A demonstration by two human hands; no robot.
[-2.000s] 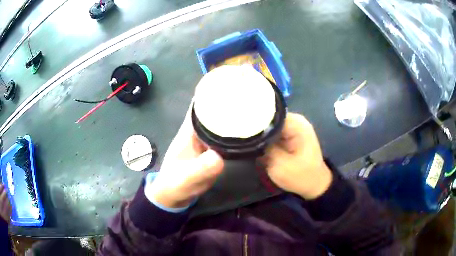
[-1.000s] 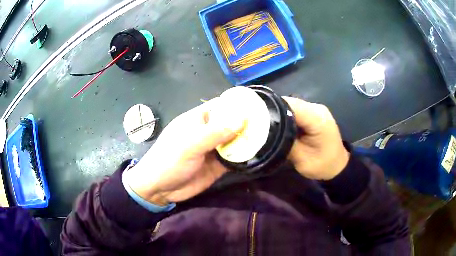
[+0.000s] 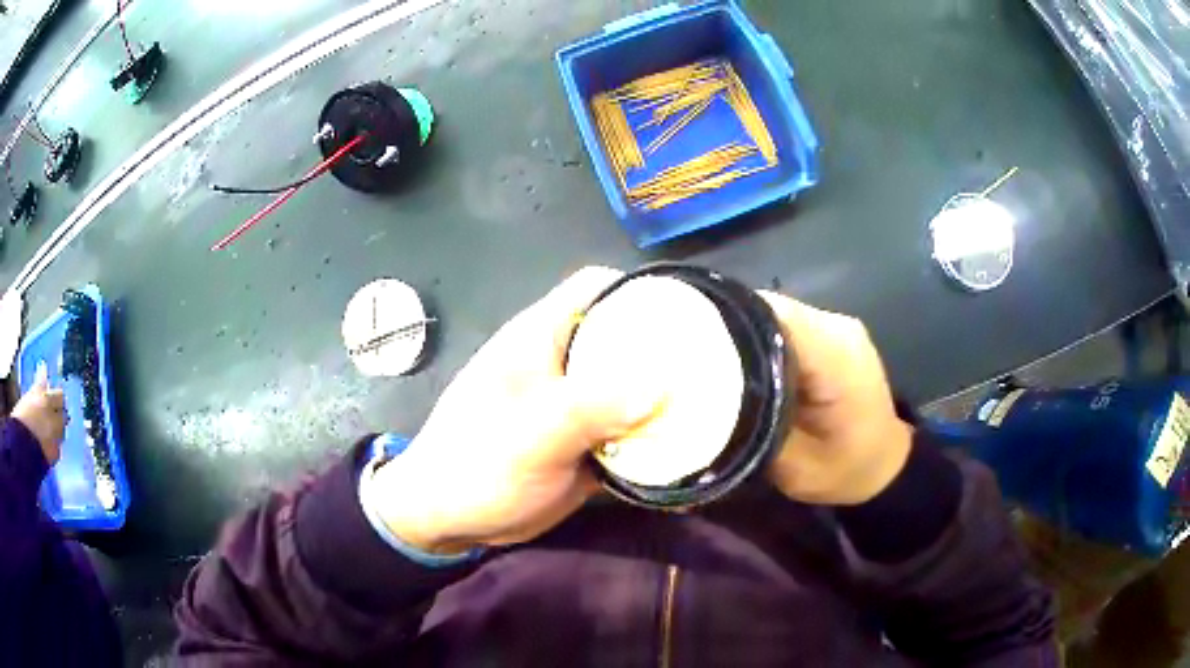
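A black round housing (image 3: 770,379) is held in both hands in front of my body, mouth towards the camera. A bright cream-white round board (image 3: 672,372) lies at its mouth, towards the left side, with a dark gap showing at the right. My left hand (image 3: 503,418) grips the left side, thumb on the board's lower left face. My right hand (image 3: 842,405) holds the housing's right side; its fingertips are hidden behind. A blue square bin (image 3: 796,176) of gold pins (image 3: 705,176) stands beyond the hands.
A black unit (image 3: 372,137) with red and black wires lies upper left, a pale disc (image 3: 385,329) below it. A shiny disc (image 3: 974,243) lies right. Another person's hand (image 3: 42,415) is at the blue parts tray (image 3: 111,457). A blue tank (image 3: 1096,450) and plastic bag (image 3: 1135,118) are right.
The board has gone from covering the mouth squarely to sitting towards its left, with my left thumb on its face. The neighbouring person's hand has come to the left tray. The view has shifted.
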